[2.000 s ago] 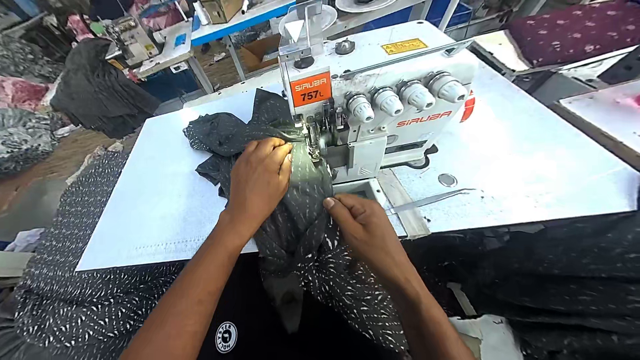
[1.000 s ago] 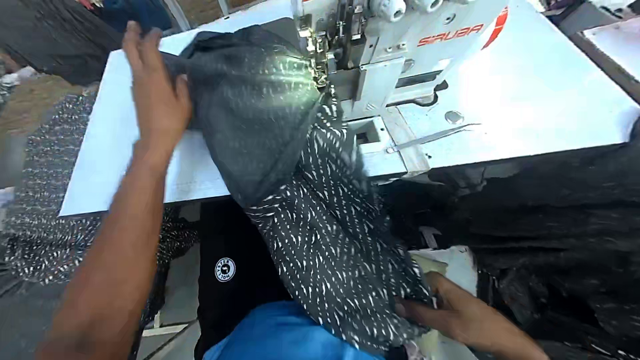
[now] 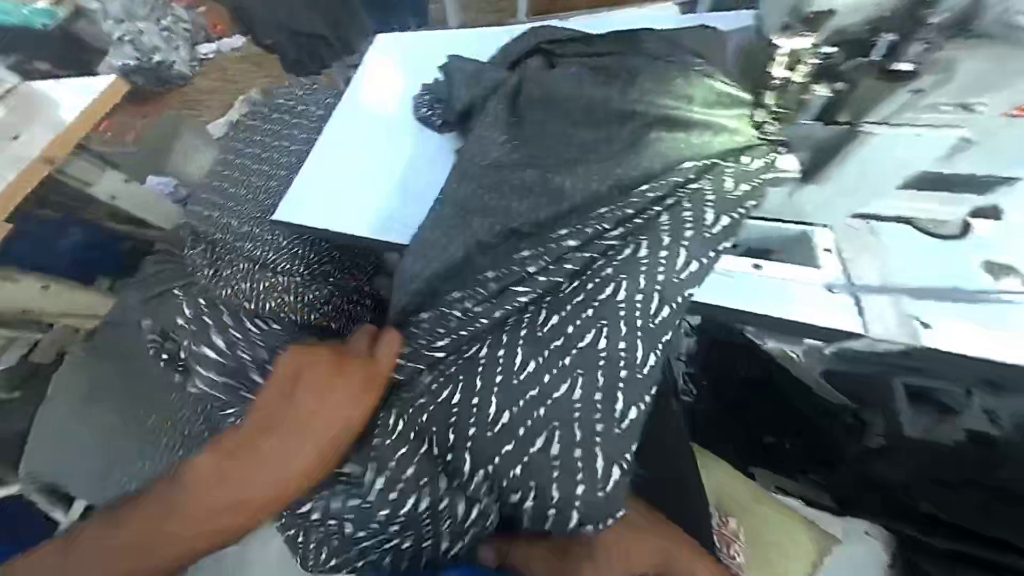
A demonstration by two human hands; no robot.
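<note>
A dark fabric piece with a white dashed print and a plainer dark face runs from the needle area of the overlock sewing machine down over the front edge of the white table. My left hand pinches the fabric's left edge just below the table, thumb and fingers together. At the bottom of the view my right hand holds the lower end of the cloth, partly hidden beneath it. The machine's lamp lights the cloth near the presser foot.
More printed dark fabric hangs at the table's left side. Black cloth lies below the machine at the right. A wood-edged table stands at the far left, and a pale yellowish cloth is at the lower right.
My left hand has come down from over the table to the fabric's left edge. My right hand has shifted left along the lower cloth. The view has swung closer over the fabric.
</note>
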